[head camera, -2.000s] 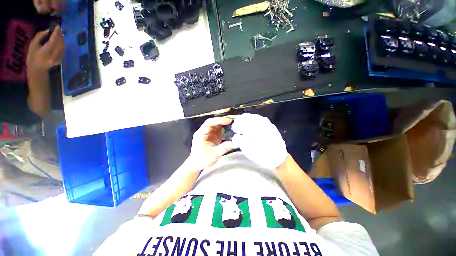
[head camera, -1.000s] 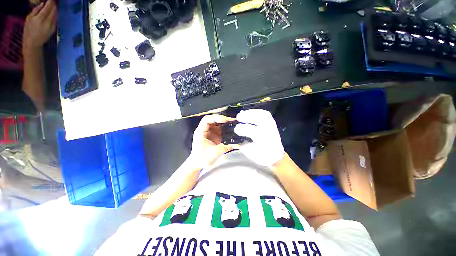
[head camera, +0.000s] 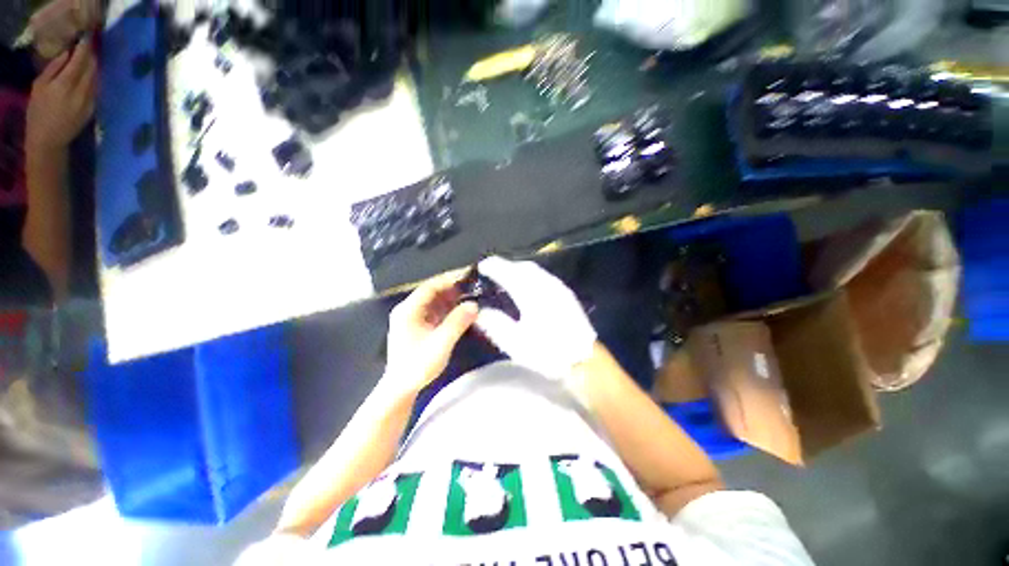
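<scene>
My left hand (head camera: 424, 332), bare, and my right hand (head camera: 539, 315), in a white glove, meet in front of my shirt just below the bench edge. Between their fingers they hold a small black part (head camera: 476, 290), mostly hidden by the fingers. Small inserts (head camera: 407, 219) stand in tight rows on the left end of the black strip (head camera: 509, 199). Glossy black subassemblies (head camera: 635, 153) stand near its right end. The picture is blurred.
Black housings (head camera: 321, 83) are heaped on the white sheet (head camera: 277, 265). Metal pins (head camera: 562, 72) lie behind the strip. A blue parts tray (head camera: 775, 171) is at right. Blue bins (head camera: 205, 431) and an open cardboard box (head camera: 819, 376) are below. Another person's hand (head camera: 64, 94) is at far left.
The whole view has shifted and blurred. My hands stay together on the black part; they now sit closer to the bench edge, with the part raised between the fingertips.
</scene>
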